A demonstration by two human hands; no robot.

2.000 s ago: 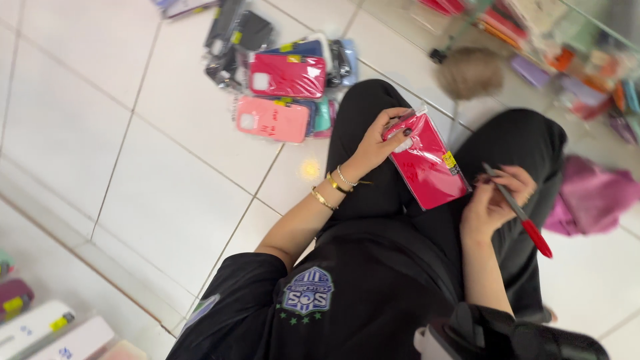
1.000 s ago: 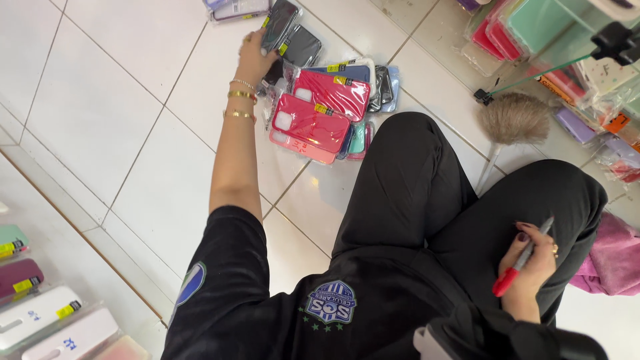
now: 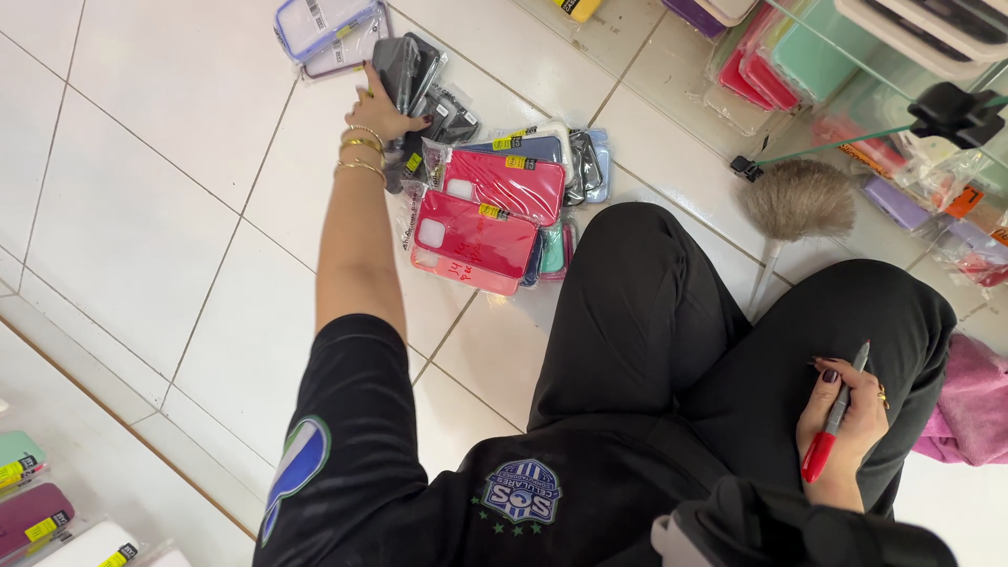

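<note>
My left hand [image 3: 379, 114] is spread over several black phone cases [image 3: 396, 72] in clear bags on the tiled floor, its fingers and thumb apart at their edge. Whether it grips one cannot be told. Just right of it lies a pile with two red phone cases [image 3: 476, 240], a coral one [image 3: 466, 272] bearing red handwriting, and blue, black and green ones partly covered. Beyond my fingertips are bagged clear cases, one with a blue-violet rim [image 3: 327, 27]. My right hand [image 3: 850, 413] rests on my thigh, closed around a red and grey marker [image 3: 839, 409], its tip pointing away from me.
A duster with a grey-brown head [image 3: 797, 201] lies beyond my crossed legs. Glass shelving with a black clamp [image 3: 954, 114] and many bagged cases stands at the upper right. A pink cloth [image 3: 969, 402] is at the right; more cases [image 3: 31, 520] lie on a white surface at the lower left.
Two seconds ago my left hand held a bagged red case over my lap; a second ago that case lay on the pile and the hand was at the black cases. The marker stays in my right hand.
</note>
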